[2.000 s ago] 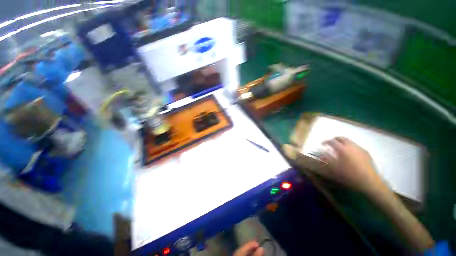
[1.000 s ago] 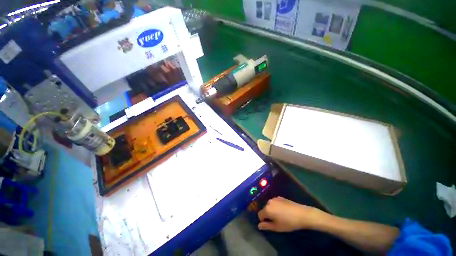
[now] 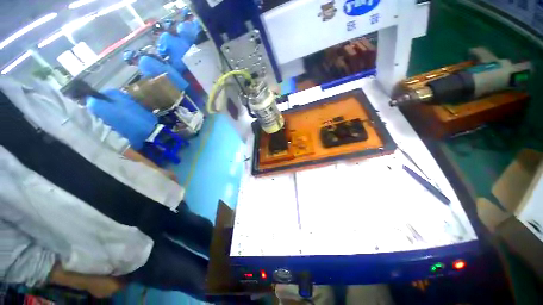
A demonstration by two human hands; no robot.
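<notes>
The orange-brown fixture plate [image 3: 309, 112] lies in its dark frame on the machine's white table [image 3: 351, 208]. The left jig nest [image 3: 278, 145] sits under the tip of the pale-labelled bottle [image 3: 266, 110] on the machine head. The larger dark right jig nest [image 3: 344, 133] sits at the plate's other end. A thin dark stick [image 3: 426, 184], tweezers or a pen, lies on the table's right side. The green-lit button [image 3: 437, 267] and red-lit button [image 3: 459, 264] show on the front edge. Neither of my hands is in view.
A person in a light coat [image 3: 95, 232] stands close at the left. Several people in blue are farther back. A heat gun [image 3: 470, 84] rests on a brown block [image 3: 476, 116] at the right. The parts carton [image 3: 517, 181] is cut off at the right edge.
My view has swung left, so the machine appears farther right and the carton is mostly out of frame. My right hand, near the buttons before, has left view. The person at left has appeared.
</notes>
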